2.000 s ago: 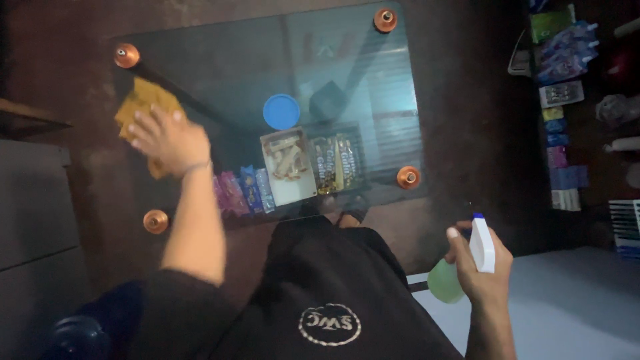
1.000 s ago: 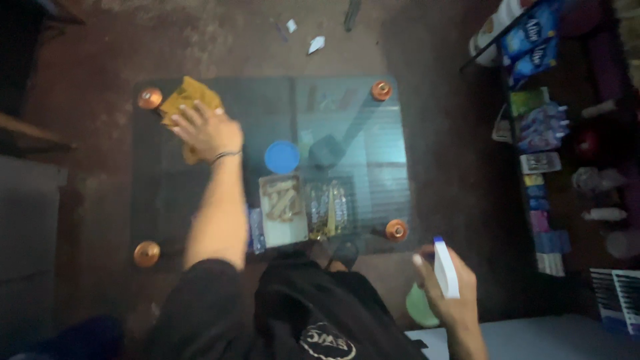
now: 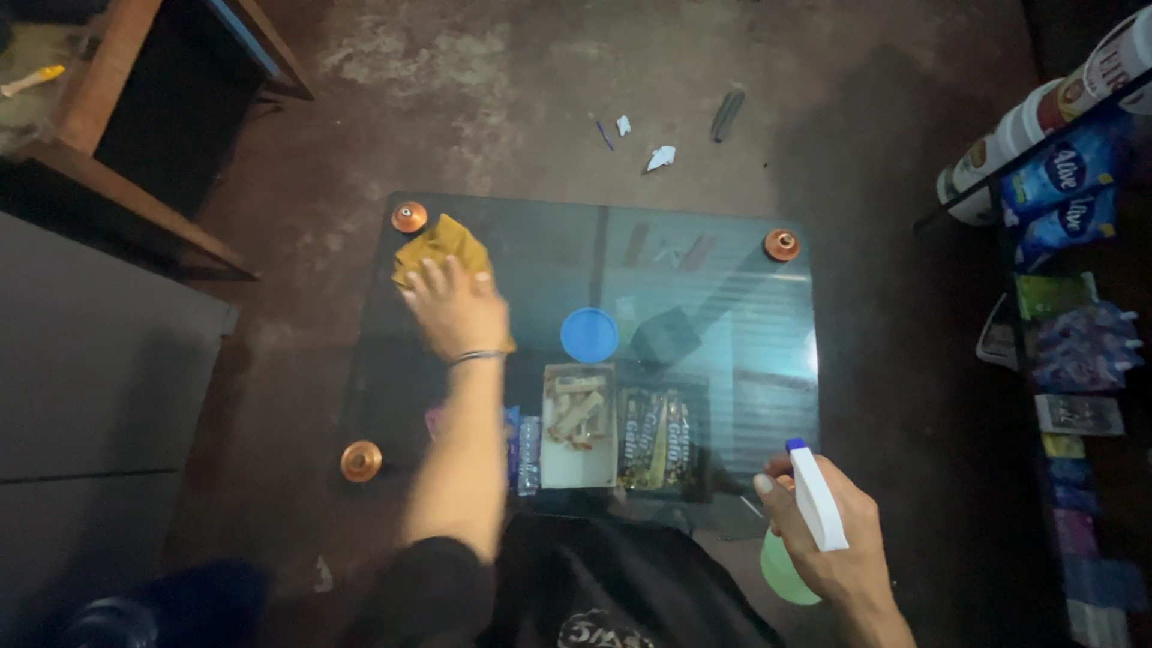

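Observation:
My left hand (image 3: 459, 306) lies spread over a yellow cloth (image 3: 450, 243), pressing it on the glass tabletop (image 3: 540, 261) beside the far-left copper-coloured cap (image 3: 409, 217). At the lower right, off the table's near corner, my right hand (image 3: 823, 522) grips a spray bottle with a white trigger head (image 3: 817, 499), a blue nozzle and a light-green body (image 3: 787, 567). A blue round lid (image 3: 589, 335) shows near the middle of the table. Nearer me are an open box of pale pieces (image 3: 579, 450) and dark-and-gold packets (image 3: 659, 439).
Copper-coloured caps mark the far-right (image 3: 782, 245) and near-left (image 3: 361, 461) corners. Shelves of packets and tubs (image 3: 1080, 198) stand at the right, a wooden frame (image 3: 108, 81) and a grey cabinet (image 3: 90, 360) at the left. Paper scraps (image 3: 661, 158) lie on the floor beyond the table.
The view has shifted, showing more floor beyond the table. My left hand and the cloth remain near the far-left corner. My right hand still holds the spray bottle.

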